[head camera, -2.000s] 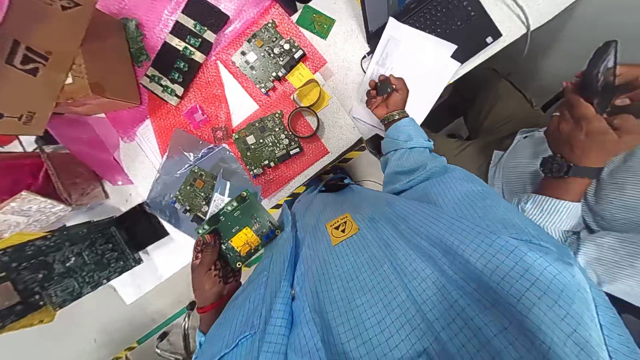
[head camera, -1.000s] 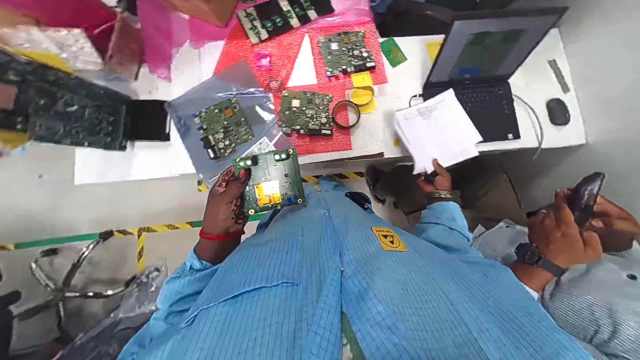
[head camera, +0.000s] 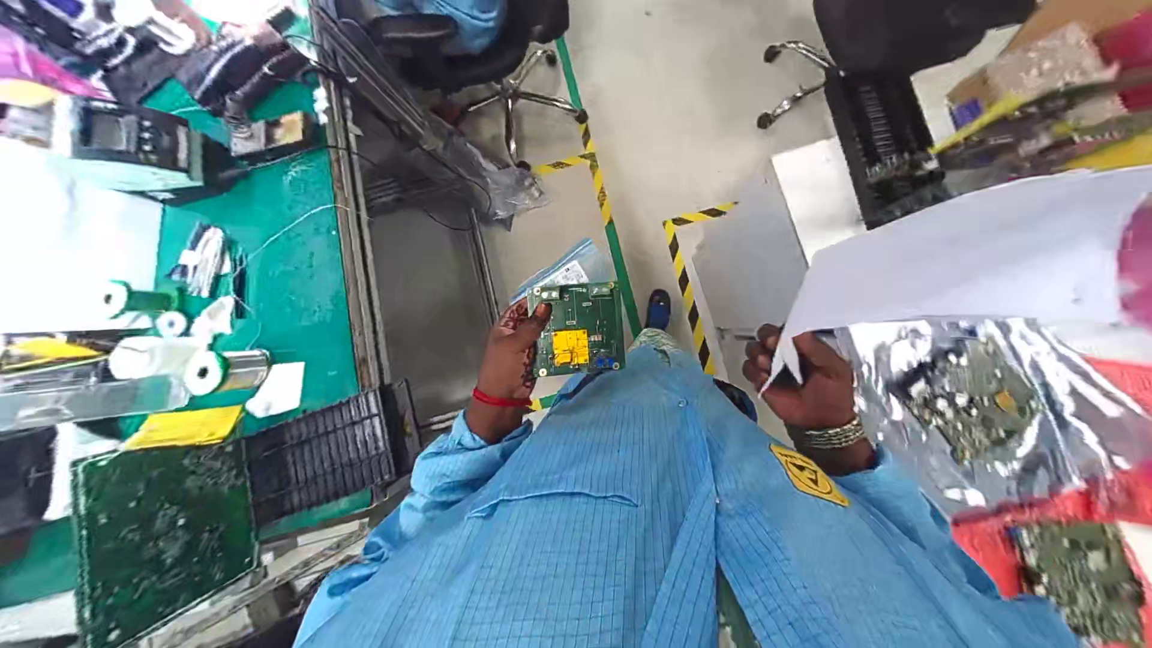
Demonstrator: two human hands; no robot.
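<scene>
My left hand (head camera: 513, 355) grips a green circuit board (head camera: 579, 315) by its left edge, thumb on top; the board carries a yellow square part and a small blue one. Behind the board a clear zip bag with a label (head camera: 569, 273) sticks out, against the same hand. My right hand (head camera: 805, 378) pinches the corner of white paper sheets (head camera: 972, 252), which spread to the right. Just right of that hand, a circuit board (head camera: 972, 396) lies in a shiny antistatic bag (head camera: 886, 360). Below it, another board (head camera: 1080, 567) rests on red bubble wrap (head camera: 985, 549).
On the left stands a bench with a green mat (head camera: 292, 216), solder spools (head camera: 207, 371), a yellow packet (head camera: 184, 427) and a large green board (head camera: 166, 540). Wheeled chairs (head camera: 508, 94) (head camera: 801, 76) stand ahead. Black and yellow tape (head camera: 601, 193) marks the floor.
The view has swung far to the left, bringing the green-matted bench into sight. The papers, lying on the table two seconds ago, are now lifted in my right hand. My left hand still holds the board.
</scene>
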